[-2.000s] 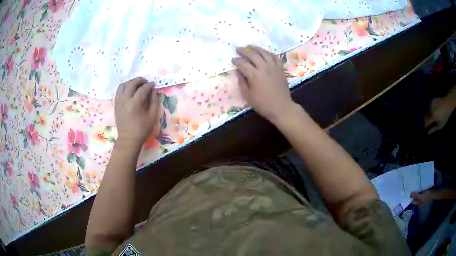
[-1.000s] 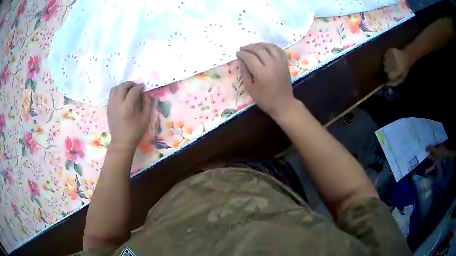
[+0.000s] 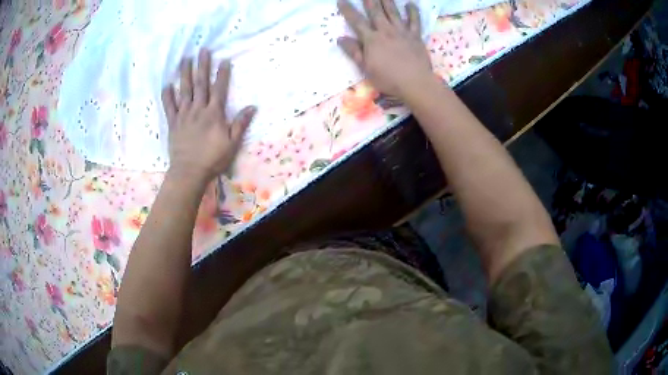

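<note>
A large white eyelet fabric panel with small dark-looking holes and a curved edge lies on the floral cloth. My left hand lies flat on the panel near its front edge, fingers spread, holding nothing. My right hand lies flat on the panel further right, fingers spread, near the top of the picture. The panel's far side is cut off by the picture's top edge. Soft folds run through the panel beyond my left hand.
The brown table edge runs diagonally in front of my body, with a shiny clear patch on it. Dark floor with colored cloth scraps is at the lower right.
Both hands have let go of the fabric's front edge, opened, and moved further onto the panel. The other person's hands and the white paper at the right are out of view.
</note>
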